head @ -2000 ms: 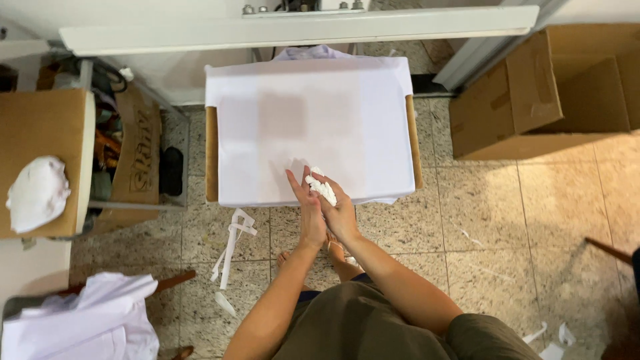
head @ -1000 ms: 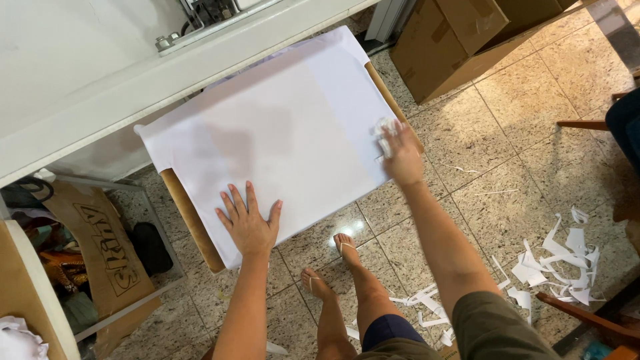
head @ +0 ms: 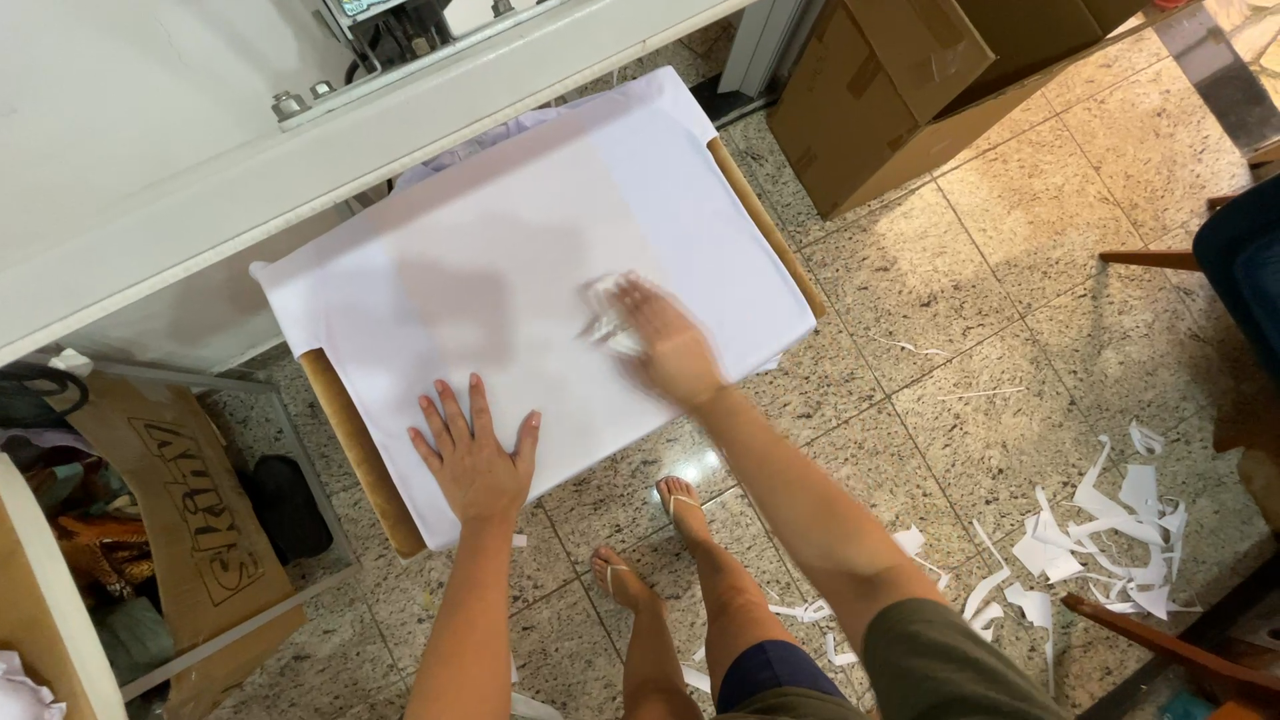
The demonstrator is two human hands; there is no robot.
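Note:
White fabric lies stretched over a board with padded-looking brown ends. My left hand rests palm down on the fabric near its lower left edge, fingers spread, holding nothing. Right of the middle, my right hand is on or just over the fabric, blurred, with a crumpled white wad under its fingers. The wad's material cannot be told. More fabric is bunched behind the board's far edge.
A white beam of a machine frame runs past the far edge. An open cardboard box stands at the upper right. Paper-like white scraps litter the tiled floor. At left are a cardboard piece and a table edge.
Two seconds ago both hands were together around the white wad. My left hand has since come down flat on the fabric; my right hand has moved the wad leftward from the right edge. The view has turned.

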